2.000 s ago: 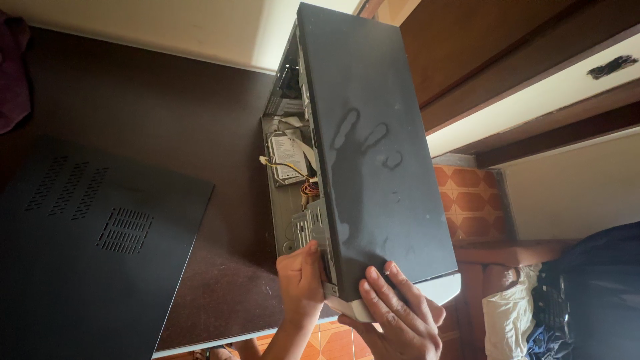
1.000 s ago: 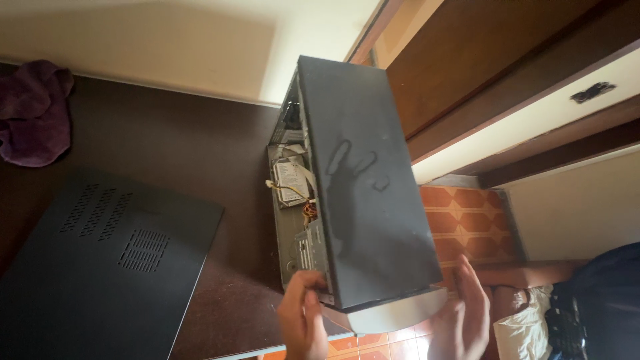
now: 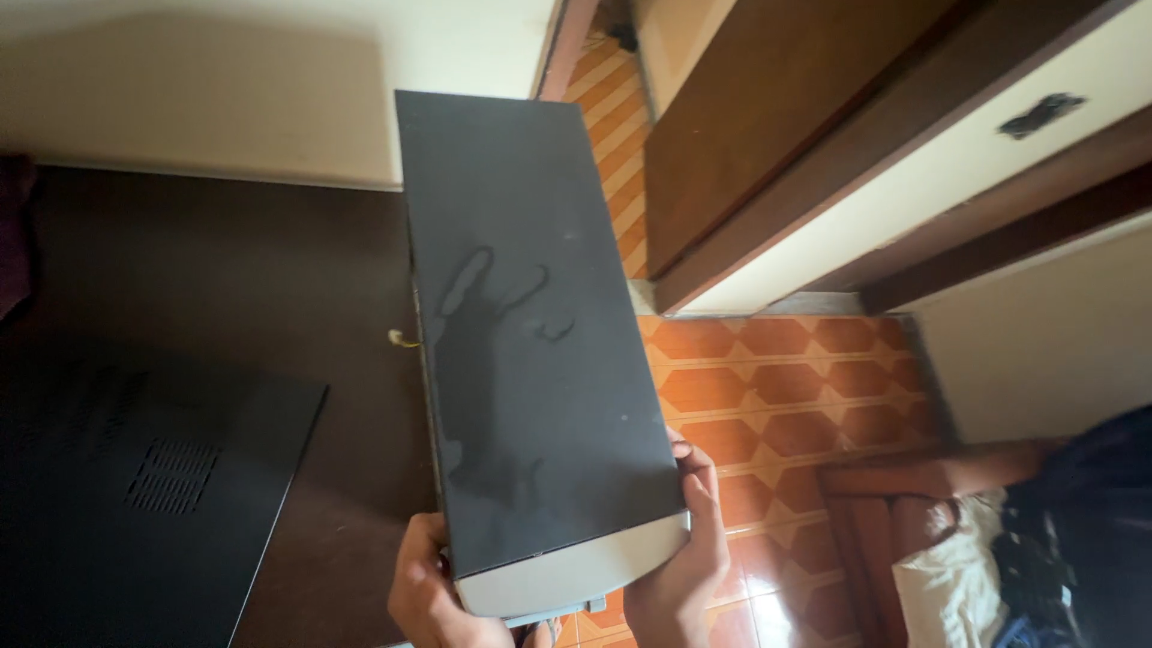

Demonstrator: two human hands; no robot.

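A black desktop computer case (image 3: 540, 342) with a light grey front bezel (image 3: 576, 562) stands on the dark tabletop, its smudged top panel facing me. My left hand (image 3: 436, 585) grips the left corner by the bezel, and my right hand (image 3: 679, 549) clasps the right side at the same end. A small cable connector (image 3: 402, 339) pokes out past the case's left edge; the inside of the case is hidden from this angle. Left of it, a black vented side panel (image 3: 171, 477) lies flat on the dark table (image 3: 225, 270).
A purple cloth (image 3: 13, 234) lies at the table's far left, and a pale wall (image 3: 198, 90) rises behind. Brown wooden furniture (image 3: 765, 117) stands at the upper right above an orange tiled floor (image 3: 783, 369). A wooden chair (image 3: 864, 540) holds white and dark fabric at the lower right.
The case has turned so its open left side no longer shows. Both hands, apart from each other around its front end a second ago, now hold that end. The view has shifted.
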